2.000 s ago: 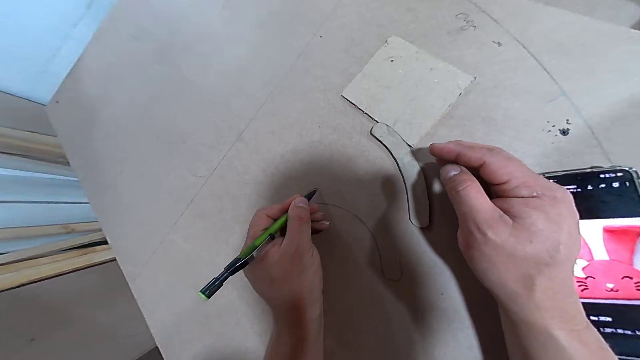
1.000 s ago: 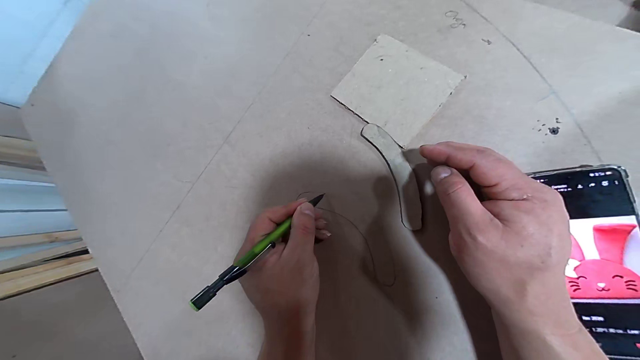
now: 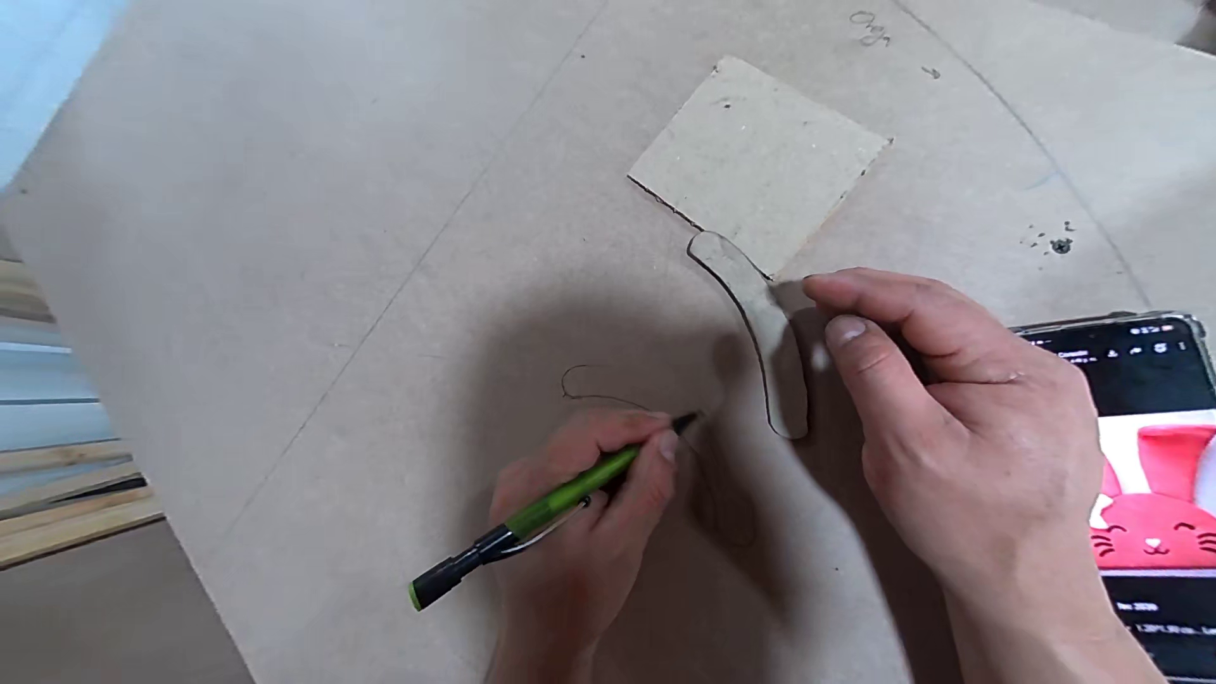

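Note:
My left hand (image 3: 589, 513) grips a green and black mechanical pencil (image 3: 570, 489), its tip at the lower centre of a brown fibreboard sheet (image 3: 285, 237). Beside the tip runs a thin pencilled curve (image 3: 608, 396) with a rounded upper end, partly hidden by my fingers. A curved, flat strip (image 3: 774, 351) with dark edges lies right of the pencil, its top end against a square board piece (image 3: 760, 161). Just right of the strip is my right hand (image 3: 950, 408), thumb and index finger slightly apart, nothing seen between them; its other fingers are curled.
A smartphone (image 3: 1140, 380) showing a pink rabbit picture lies at the right, partly behind my right hand and wrist. Long pencil lines and dark marks (image 3: 1061, 245) are on the sheet. Wooden strips (image 3: 76, 532) stand beyond its left edge.
My left hand has moved with the pencil down and to the right along the drawn curve. More of the curve's upper end now shows. The strip and square piece lie as before.

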